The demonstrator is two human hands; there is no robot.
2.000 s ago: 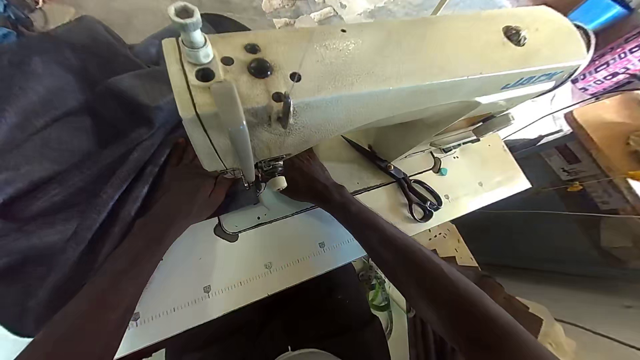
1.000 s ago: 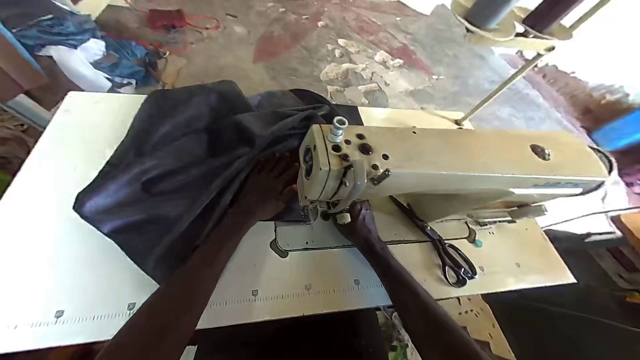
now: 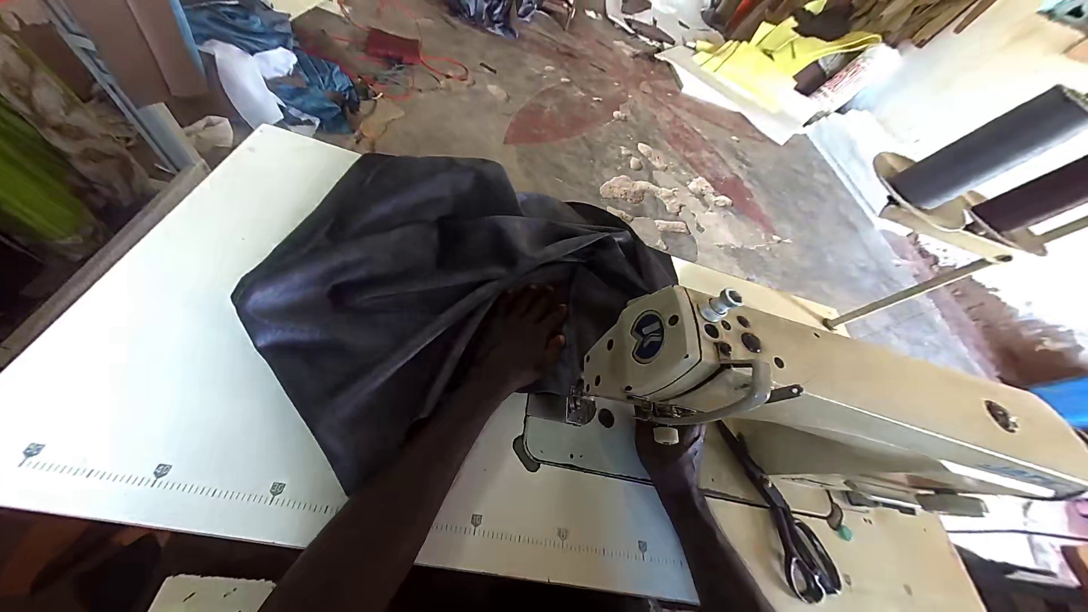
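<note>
Dark, slightly shiny fabric (image 3: pixel 382 280) lies bunched over the left part of the white sewing table (image 3: pixel 110 357). My left hand (image 3: pixel 527 327) rests on the fabric with its fingers spread, left of the head of an industrial sewing machine (image 3: pixel 816 382). Partly hidden behind the needle area and handle of the machine, my right hand (image 3: pixel 671 450) is at the right side of the presser foot (image 3: pixel 580 408); its fingers are covered, so whether it grips anything does not show. Dark-handled scissors (image 3: pixel 795 544) lie on the table beneath the machine arm, right of my right hand.
Thread cones (image 3: pixel 994 149) stand on a holder at the upper right. A ruler scale (image 3: pixel 229 493) runs along the table's near edge. Past the table, rubble (image 3: pixel 646 195) lies on the floor, with blue cloth (image 3: pixel 319 85) at the upper left and yellow material (image 3: pixel 782 51) at the upper right.
The view has swung far to the left and away. My left hand now shows on top of the fabric, farther out from the needle area, where it was close beside the machine head before.
</note>
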